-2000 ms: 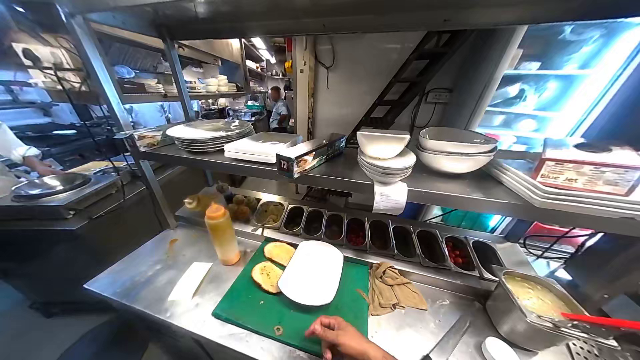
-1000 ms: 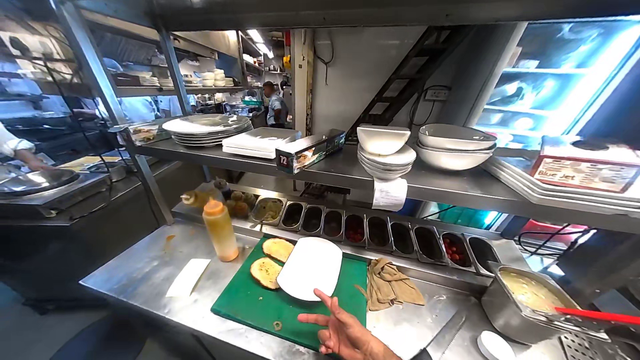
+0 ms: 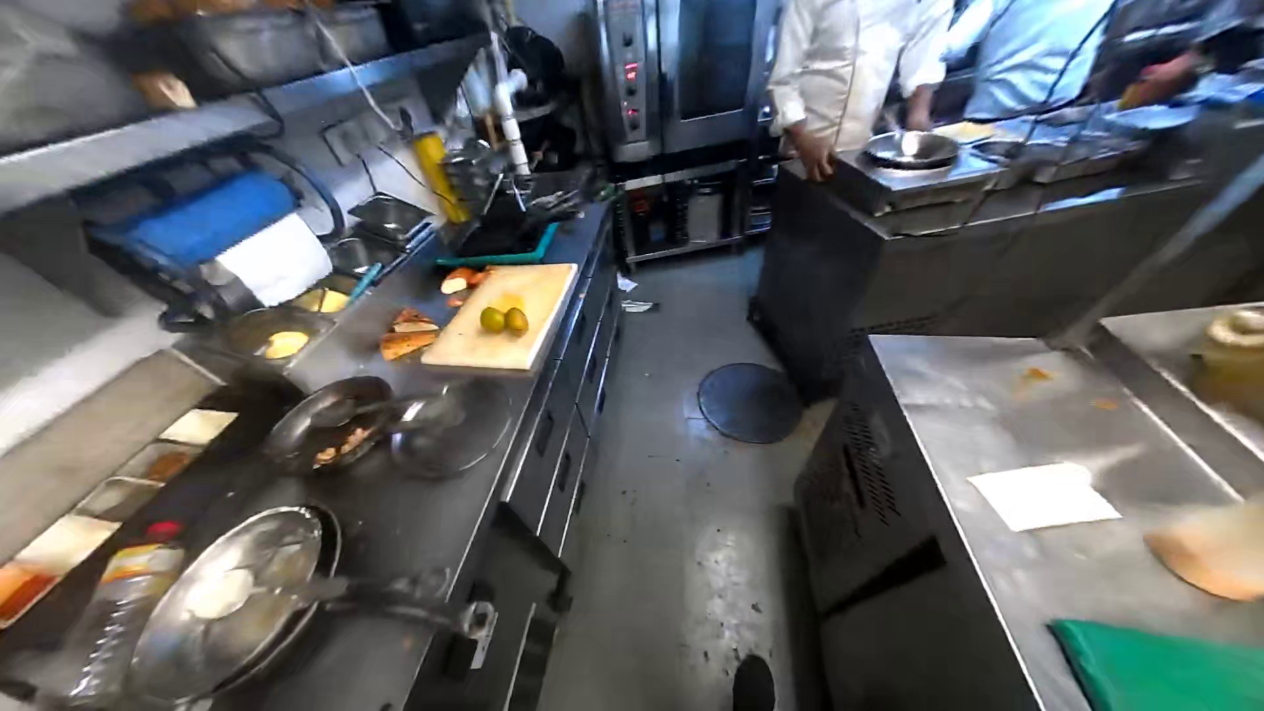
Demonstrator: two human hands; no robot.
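Neither my left hand nor my right hand shows in the head view. At the lower left, a metal frying pan with a pale lump in it rests on the counter, its handle pointing right. Behind it a smaller pan holds browned pieces, beside a round clear lid. Two green-yellow fruits sit on a pale cutting board, with cut bread pieces to its left. On the right counter lie a white paper sheet and a corner of the green cutting board.
A floor aisle runs between the two counters, with a round dark cover on it. A person in a white jacket stands at the far counter near a pan. A plastic bottle is at the lower left.
The view has swung far to the left, from the shelf and green board to the aisle and the other counter. My hand, seen over the green board before, is out of view.
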